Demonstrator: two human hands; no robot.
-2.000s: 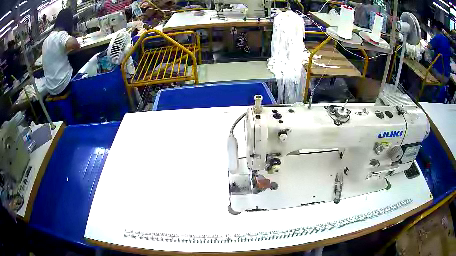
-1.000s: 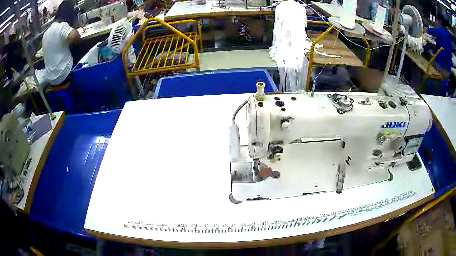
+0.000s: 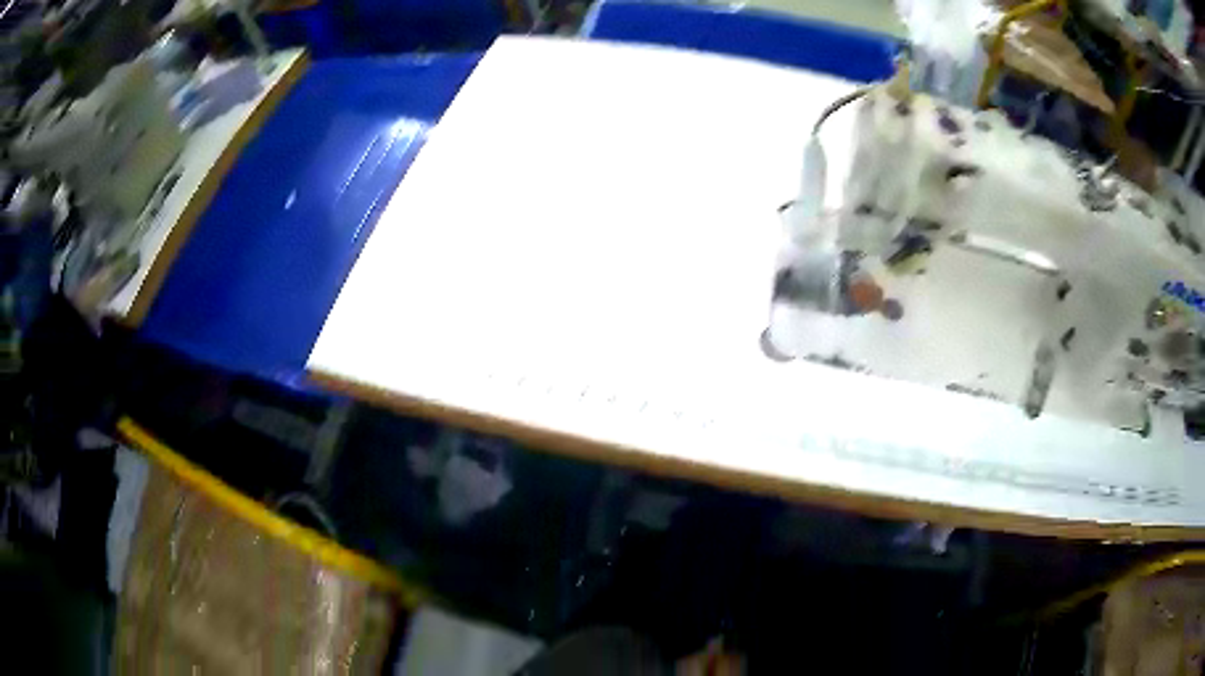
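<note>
The white sewing machine (image 3: 985, 225) stands on the right part of the white table top (image 3: 582, 225) and is cut off by the right edge. Its needle end, with a small reddish-orange part (image 3: 867, 293), faces left. Faint ruler marks (image 3: 1004, 473) run along the table's front edge. The view is blurred. Neither my left hand nor my right hand can be made out. A small tan patch (image 3: 714, 660) at the bottom edge is too blurred to name.
A blue trough (image 3: 297, 198) lies left of the table, with another blue one (image 3: 753, 33) behind. Yellow rails (image 3: 251, 512) and brown cardboard-like surfaces (image 3: 212, 581) are at the lower left. More brown surface (image 3: 1156, 627) is at the lower right. White cloth hangs behind the machine.
The view has tilted down and turned left. The table and machine now sit higher and farther right in the picture. The space below the table's front edge shows, and the picture is more blurred.
</note>
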